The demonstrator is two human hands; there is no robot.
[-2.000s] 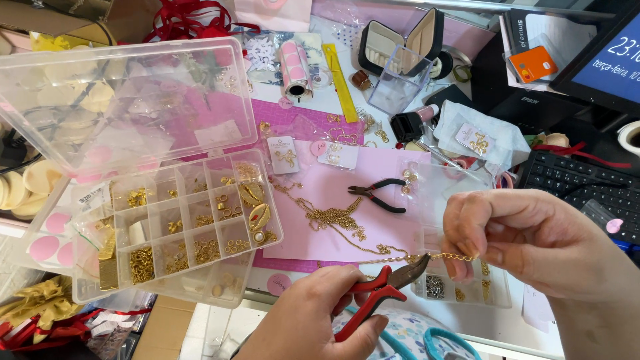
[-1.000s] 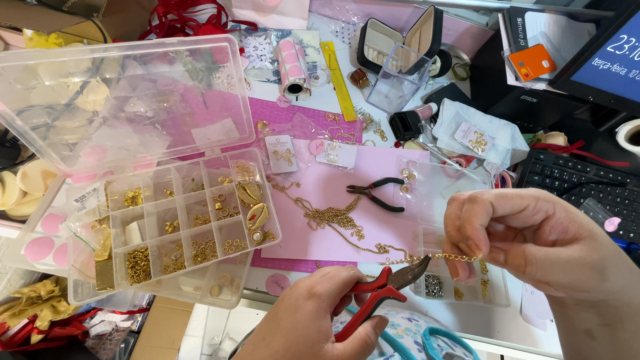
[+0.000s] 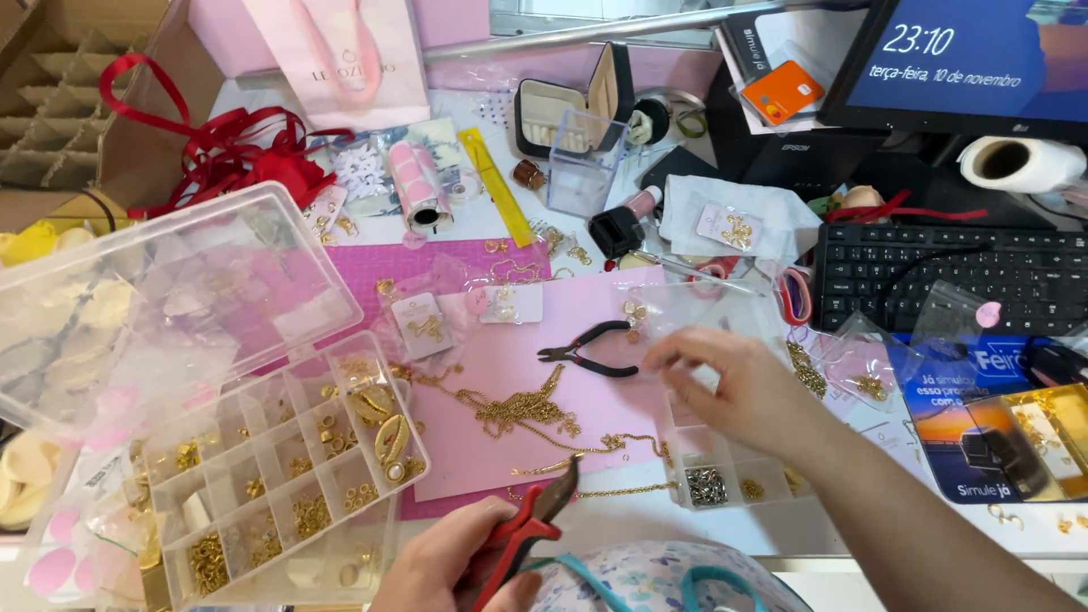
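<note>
My left hand (image 3: 463, 561) is closed around the red handles of a pair of pliers (image 3: 552, 501), whose dark jaws point up and right. Just beyond the jaws, gold chain (image 3: 633, 490) lies along the front edge of the pink sheet (image 3: 476, 340). My right hand (image 3: 722, 382) hovers over a clear compartment box (image 3: 731, 450); its fingers are curled, and whether they pinch something small cannot be told. Black-handled side cutters (image 3: 595, 350) lie left of those fingers. A heap of gold chain (image 3: 518, 408) rests on the pink sheet.
At left, an open clear organizer (image 3: 280, 501) of gold findings has its lid (image 3: 170, 297) raised. A clear acrylic box (image 3: 586, 166), a jewelry case (image 3: 561, 110) and a yellow ruler (image 3: 495, 187) stand or lie behind. A keyboard (image 3: 943, 272) is at right.
My right hand has let go of the gold chain it held up by the plier jaws and has moved away from them. Chain now lies on the table. The view has shifted.
</note>
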